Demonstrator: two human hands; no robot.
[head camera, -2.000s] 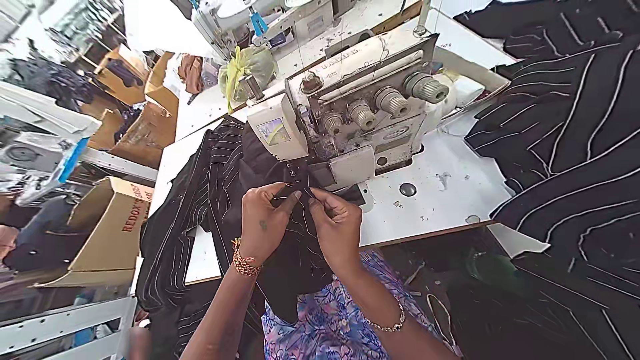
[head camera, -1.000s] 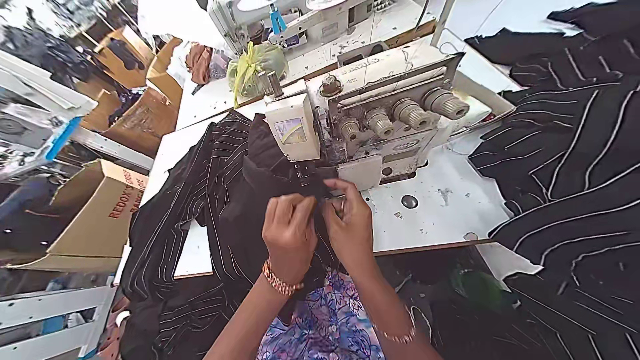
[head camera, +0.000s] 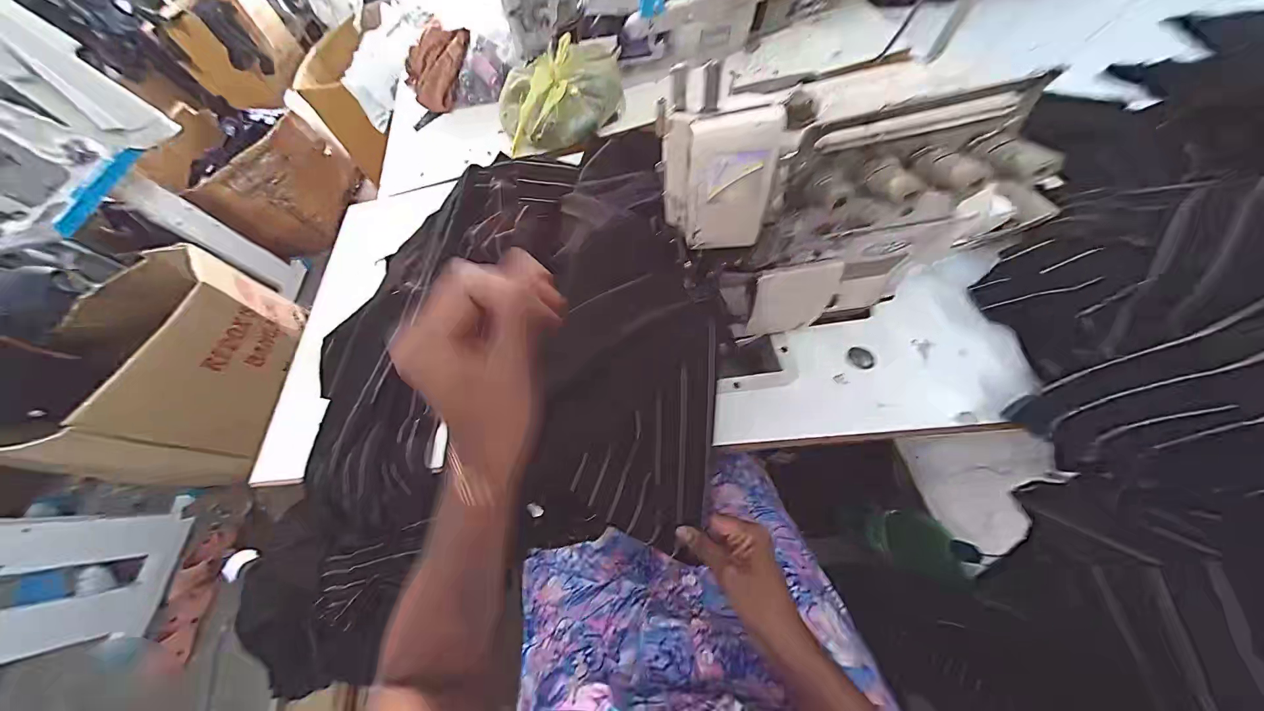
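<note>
A black cloth with thin pale stripes (head camera: 632, 395) lies over the front edge of the white table, its right edge beside the presser foot area of an overlock sewing machine (head camera: 726, 178). My left hand (head camera: 479, 336), blurred, is raised over the cloth left of the machine, fingers curled; whether it grips any fabric cannot be told. Down at the cloth's lower right corner, my right hand (head camera: 731, 553) pinches the edge between thumb and fingers, above my flowered garment. More striped black fabric (head camera: 365, 425) is bunched at the left.
A large heap of striped black fabric (head camera: 1165, 375) lies at the right. Behind the table front stands a tied yellow-green plastic bag (head camera: 563, 99), with a brown cloth (head camera: 436, 64) near it. An open cardboard box (head camera: 188, 385) and a white slatted frame (head camera: 79, 583) are at the left.
Both hands have left the spot by the presser foot: the left went up and left, the right down towards me. The striped cloth is now spread out in front of the machine.
</note>
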